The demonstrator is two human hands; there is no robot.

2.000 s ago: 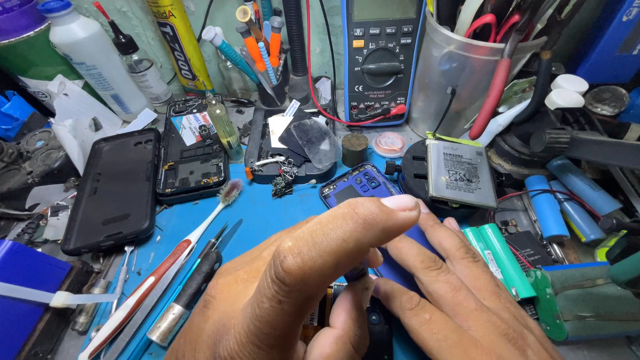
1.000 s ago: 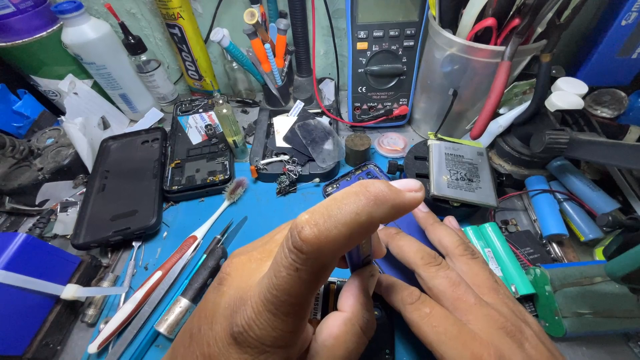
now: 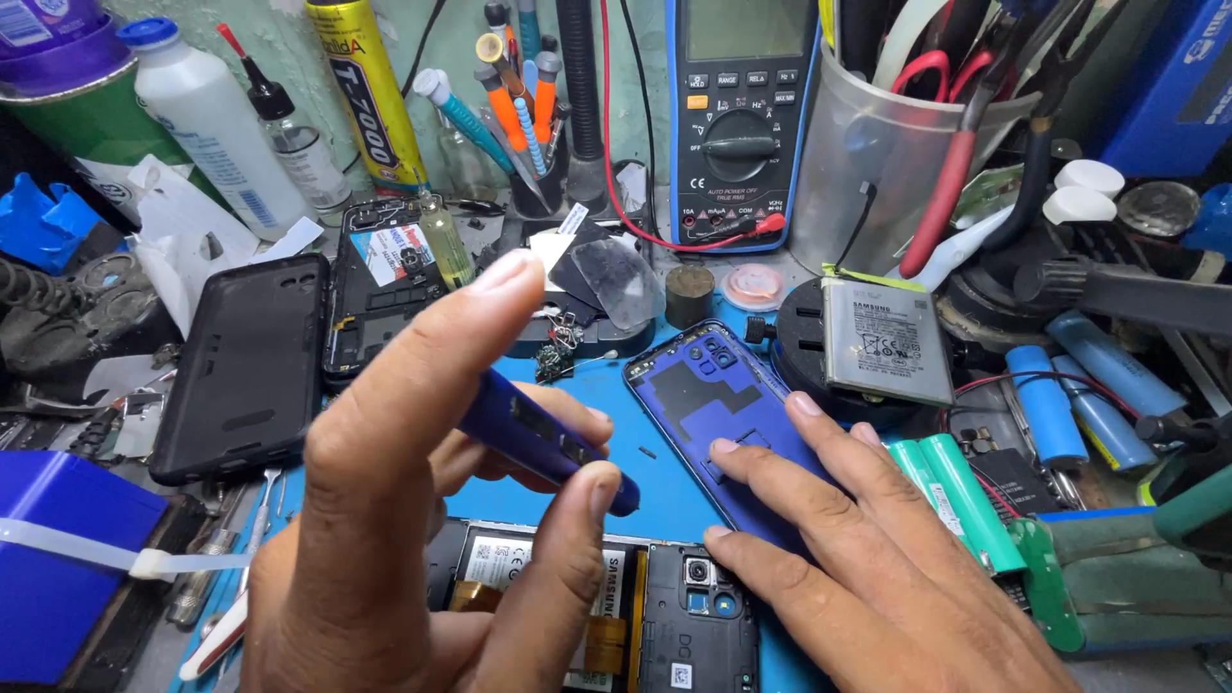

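My left hand point(image 3: 385, 481) is raised over the mat, its thumb and fingers closed on a dark blue rounded tool point(image 3: 539, 433) with black marks on its side; the index finger points up. My right hand point(image 3: 866, 549) lies palm down, fingers spread, on a blue phone back cover point(image 3: 679, 395) whose inner side faces up. Below both hands is an opened smartphone point(image 3: 698, 635) with its camera module, a Samsung battery point(image 3: 500, 553) and orange flex cables showing; my left hand hides part of it.
Behind stand a blue multimeter point(image 3: 736, 144), a plastic tool cup point(image 3: 866, 144) and a T-7000 glue tube point(image 3: 366, 96). A loose battery point(image 3: 885, 337) lies on a black round stand. A black phone case point(image 3: 241, 375) is left, green cells point(image 3: 967, 500) right.
My left hand has shifted, its index finger now pointing up instead of right, so the blue tool and the opened phone show more. My right hand stays on the back cover.
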